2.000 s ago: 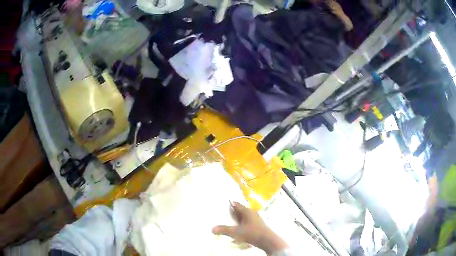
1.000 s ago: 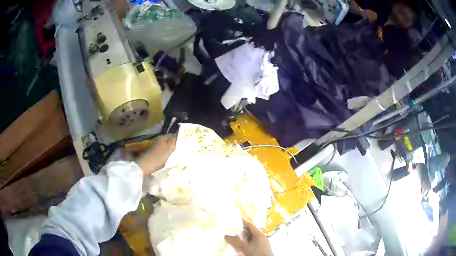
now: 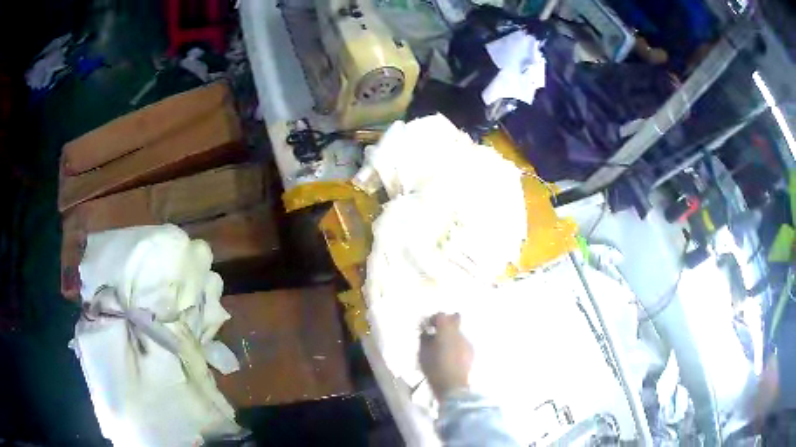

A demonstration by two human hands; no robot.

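Observation:
A large heap of cream fabric pieces lies on the table's edge, overexposed, with few edges readable. My right hand is at the heap's lower side, its fingers curled in against the pale surface. A small pale or shiny spot shows at its fingertips. The glare hides whether it holds fabric or a tool. Its light sleeve comes up from the bottom edge. My left hand is out of the picture. A tied bundle of cream pieces, knotted with a fabric strip, stands at lower left by the cartons.
A beige sewing machine stands at the top centre, with black scissors or a dark tool near it. Yellow plastic or tape covers part of the table. Brown cartons are on the left, dark fabric behind, a metal pole right.
The view has swung left and down, bringing the cartons and tied bundle in. My left hand, at the heap's left side one second ago, is out of view. My right hand remains at the heap's lower side.

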